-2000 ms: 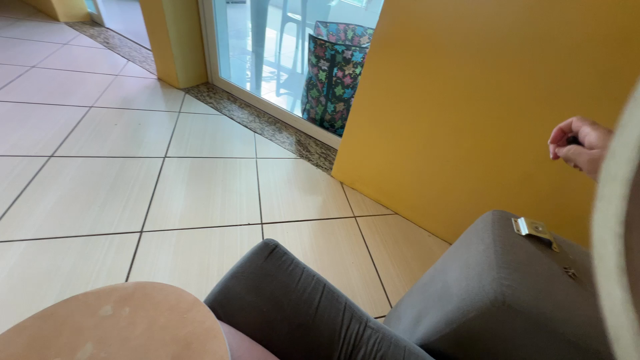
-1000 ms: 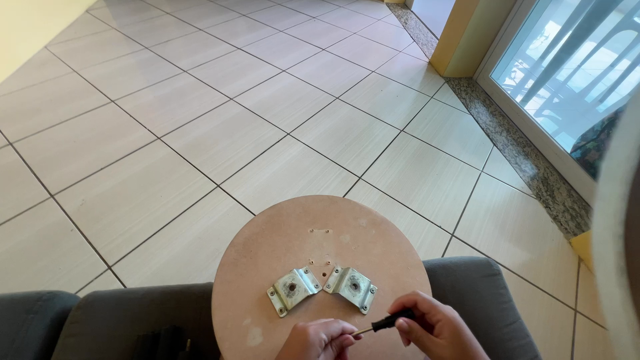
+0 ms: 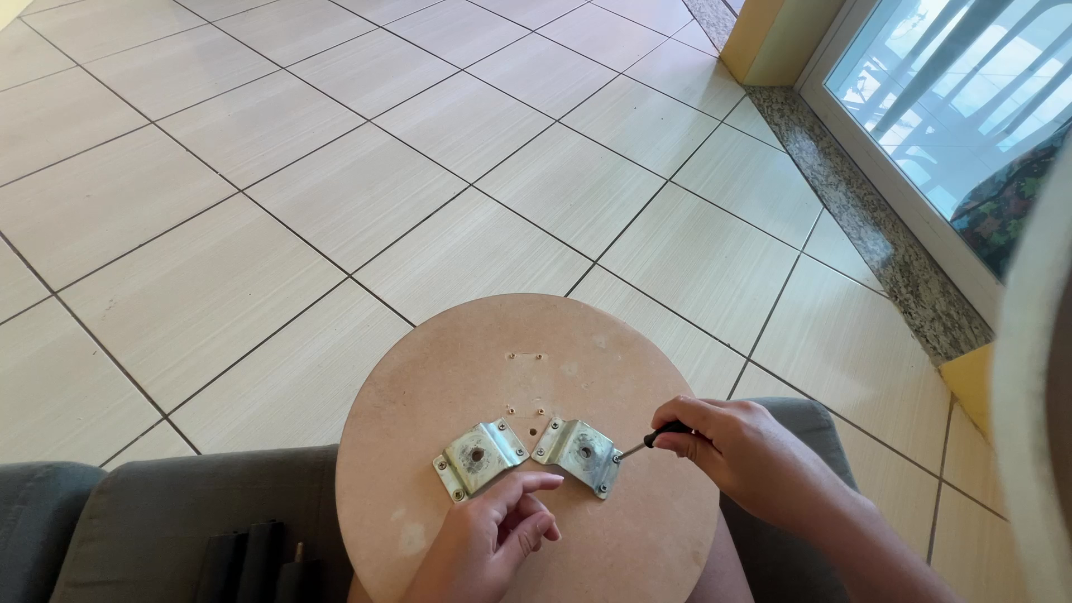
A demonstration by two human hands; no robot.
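Observation:
A round wooden board (image 3: 402, 402) lies across my lap with two bent metal brackets on it. Screws sit in the corners of the left bracket (image 3: 481, 456) and the right bracket (image 3: 582, 456). My right hand (image 3: 712, 440) grips a screwdriver (image 3: 666, 434) by its black handle, its tip at a screw on the right bracket's outer edge. My left hand (image 3: 507, 536), fingers loosely curled and apparently holding nothing, is just below the left bracket. Beyond the brackets, a third set of screw holes (image 3: 526, 383) marks the board.
Grey upholstered seating (image 3: 201, 519) lies behind the board, with several dark cylindrical pieces (image 3: 260, 553) on it at lower left. Tiled floor (image 3: 335, 209) stretches ahead. A glass door (image 3: 930, 109) is at upper right, and a pale curved edge (image 3: 1030, 335) runs down the right side.
The view has swung from the yellow wall to the board. Since a second ago, the screwdriver has moved from between my hands to the right bracket's screw, and my left hand has come off its shaft.

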